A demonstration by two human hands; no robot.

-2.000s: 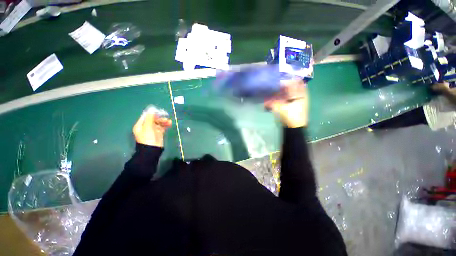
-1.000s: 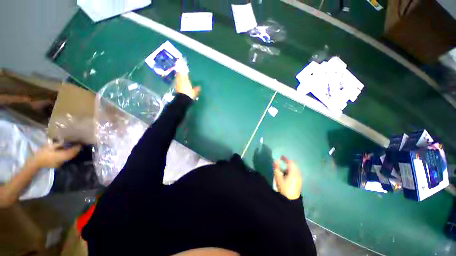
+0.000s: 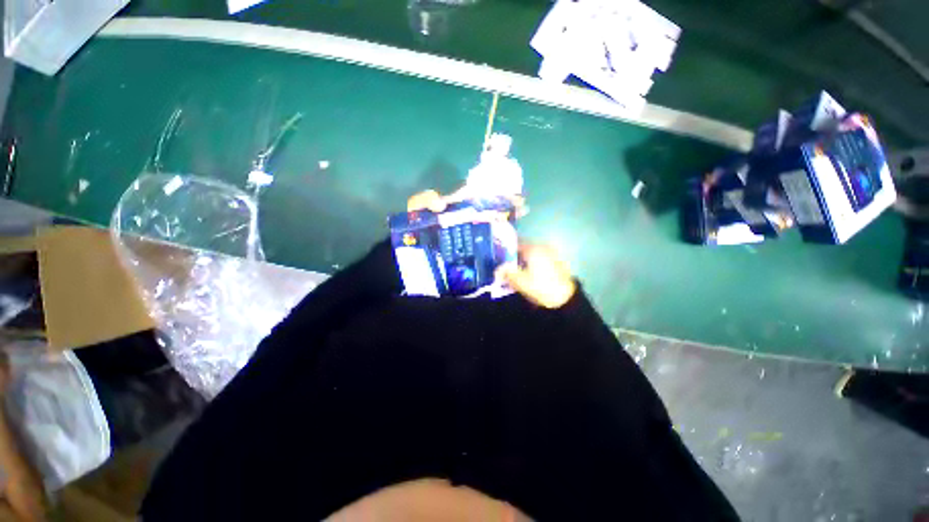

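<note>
A dark blue and white unit carton (image 3: 453, 253) is held close to my body at the bench's near edge, its printed device picture facing up. My left hand (image 3: 426, 201) is mostly hidden behind the carton; only fingers show at its upper left edge. My right hand (image 3: 545, 275) is at the carton's right end with fingers against it. A bright, overexposed white flap or paper (image 3: 496, 173) stands up beyond the carton; I cannot tell which it is.
Several unit cartons (image 3: 840, 184) stand grouped on the green bench (image 3: 357, 143) at right. White paper pieces (image 3: 609, 46) lie beyond the pale rail (image 3: 407, 67). A clear plastic bag (image 3: 199, 296) hangs at the near edge. A white bin (image 3: 56, 31) is at far left. A person's arm (image 3: 15, 469) shows lower left.
The carton that lay at the far left of the bench is now in front of my body. My left hand has drawn back with it and my right hand has come to it. The view has turned.
</note>
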